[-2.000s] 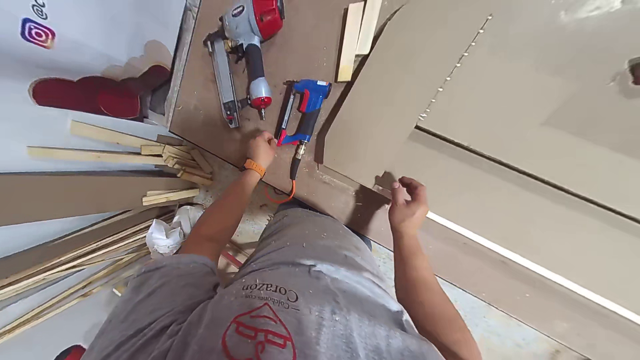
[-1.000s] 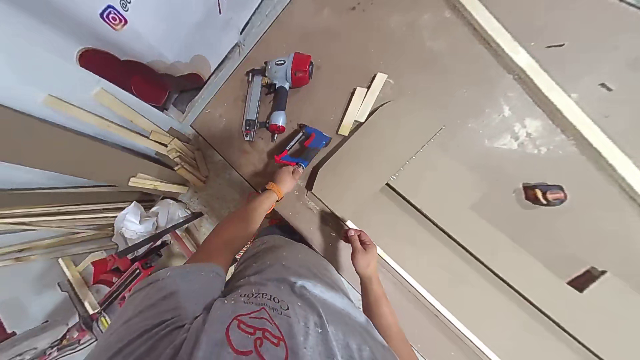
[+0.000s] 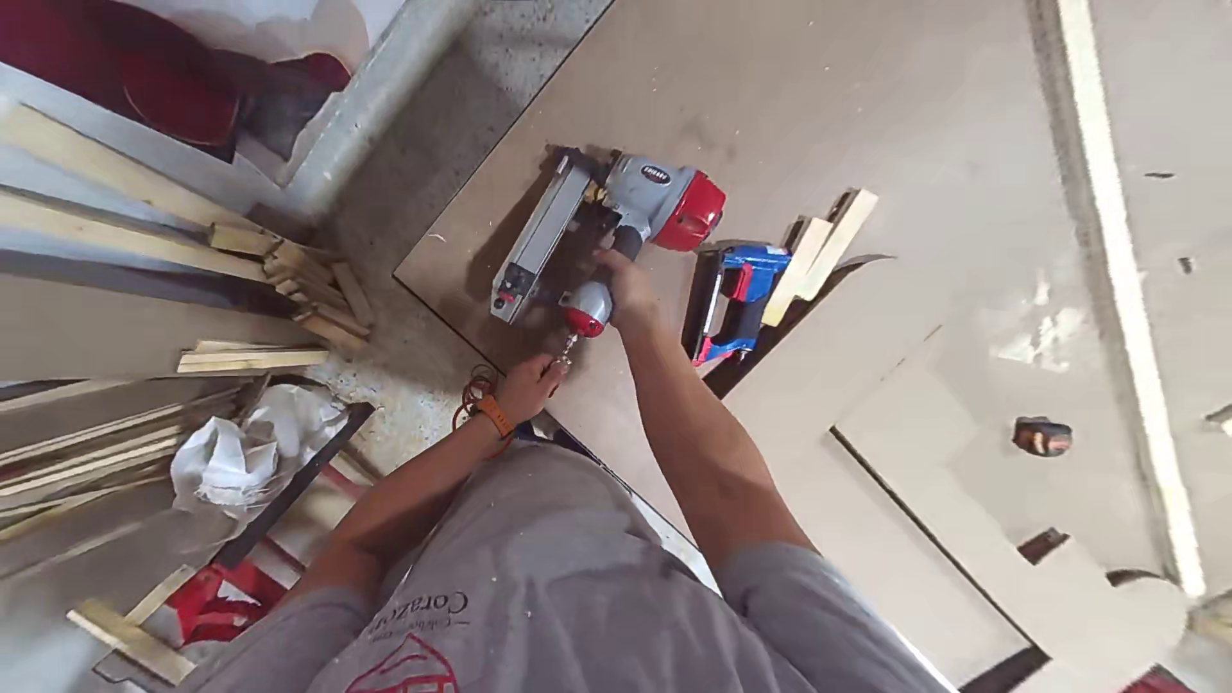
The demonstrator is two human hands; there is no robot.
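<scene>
My right hand (image 3: 628, 287) is wrapped around the handle of a large grey and red pneumatic nailer or stapler (image 3: 647, 197), whose magazine points down and left. Below its red end cap, my left hand (image 3: 531, 385), with an orange wristband, holds the air hose coupling (image 3: 567, 352) at the handle's end. An orange air hose (image 3: 474, 397) curls beside the left wrist. To the right, untouched, lies a smaller blue and red pneumatic stapler (image 3: 751, 298) with no hose visible on it. Two short wood strips (image 3: 818, 252) rest against it.
The brown board tabletop (image 3: 770, 87) carries large cut panels (image 3: 924, 423), a tape measure (image 3: 1042, 437) and a long pale strip (image 3: 1121, 289) at right. Wood strips (image 3: 106, 241) lean at left, near a white plastic bag (image 3: 231, 457) and red tool parts (image 3: 226, 602) lower down.
Both hands have left the blue stapler and the panel edge. My right hand has taken hold of the large tool's handle, my left its coupling. The view has shifted.
</scene>
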